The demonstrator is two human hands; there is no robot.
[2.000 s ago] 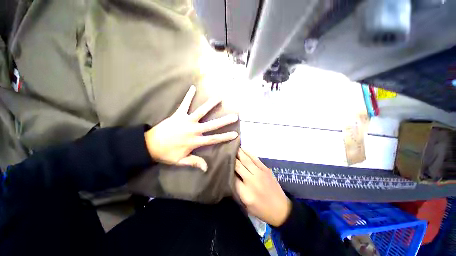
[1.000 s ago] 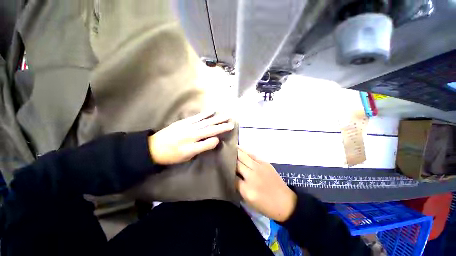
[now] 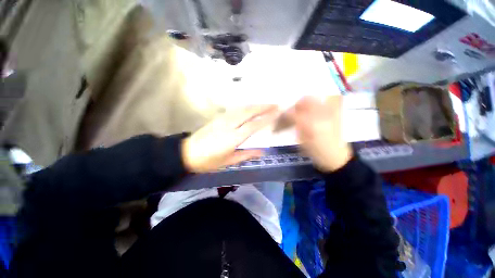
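Note:
The olive-brown garment panel (image 3: 146,92) lies at the left of the machine table and drapes off to the far left. My left hand (image 3: 225,138) is over the table's front part, fingers spread and pointing right, with nothing visible in it. My right hand (image 3: 320,127) is blurred and sits just to its right. A small brown piece (image 3: 284,120) shows at the right fingertips, between the two hands; it is blurred, and its grip is partly hidden. The presser foot area (image 3: 233,53) is above the hands, with no cloth visible directly at it.
The control panel (image 3: 374,24) is at top right. An open cardboard box (image 3: 393,111) stands at the table's right. Pens (image 3: 339,73) and a yellow item (image 3: 350,63) lie behind. The edge ruler (image 3: 388,151) runs along the front. A blue basket (image 3: 420,209) and red bin (image 3: 458,198) are below.
The view has shifted right. The panel is away from my hands, to the left. My right hand has lifted off the cloth edge and moved up beside my left, with a small brown piece at its fingertips.

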